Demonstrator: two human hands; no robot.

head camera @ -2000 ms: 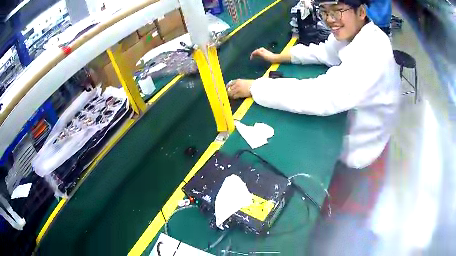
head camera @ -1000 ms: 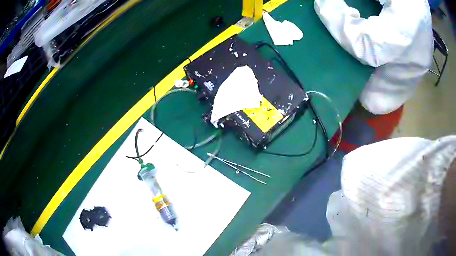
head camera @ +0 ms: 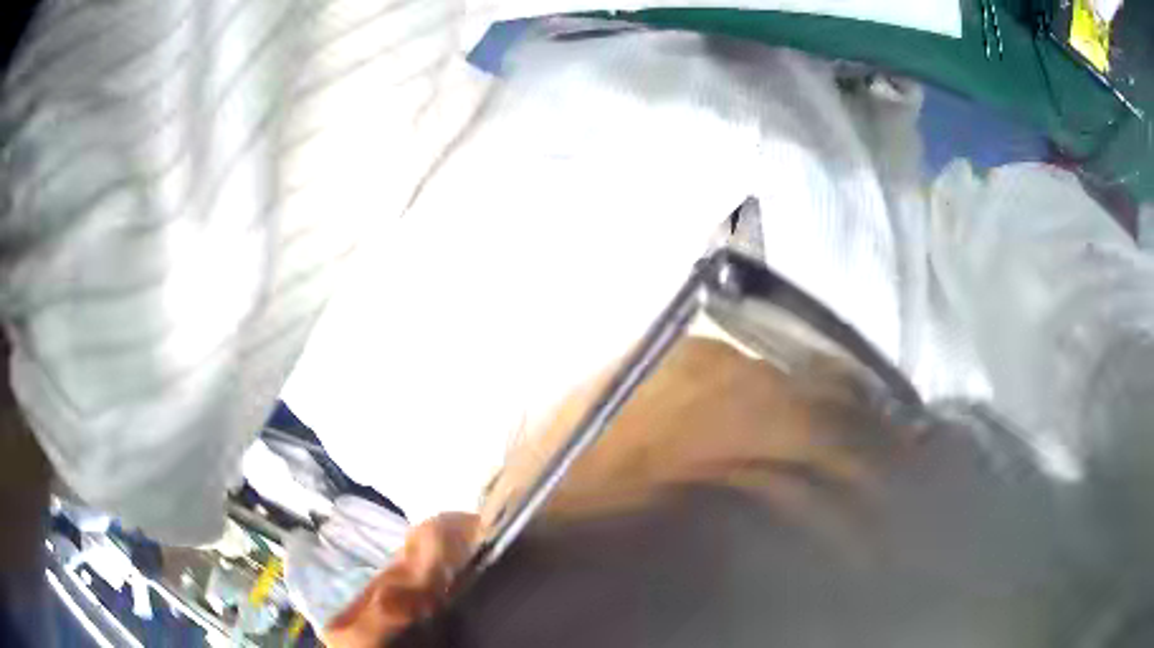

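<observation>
The view is tipped down onto a white smock (head camera: 570, 215). A thin metal bar and a dark strip meet at a hinge-like corner (head camera: 724, 272) very close to the camera; I cannot tell what this object is. Blurred skin (head camera: 709, 430) lies behind and below it. Reddish fingers (head camera: 411, 576) show at the lower left, beside the bar's lower end. I cannot tell which hand they belong to or whether they hold the bar. The syringe and black parts are not in view.
A strip of the green bench (head camera: 823, 44) crosses the top, with the white sheet's edge (head camera: 886, 13) on it. A yellow label (head camera: 1090, 32) shows at the upper right. A striped white sleeve (head camera: 139, 241) fills the left side.
The view has swung from the bench and belt down to the smock. The syringe, black parts and tweezers have left the picture. The metal object, blurred skin and fingers have come into view.
</observation>
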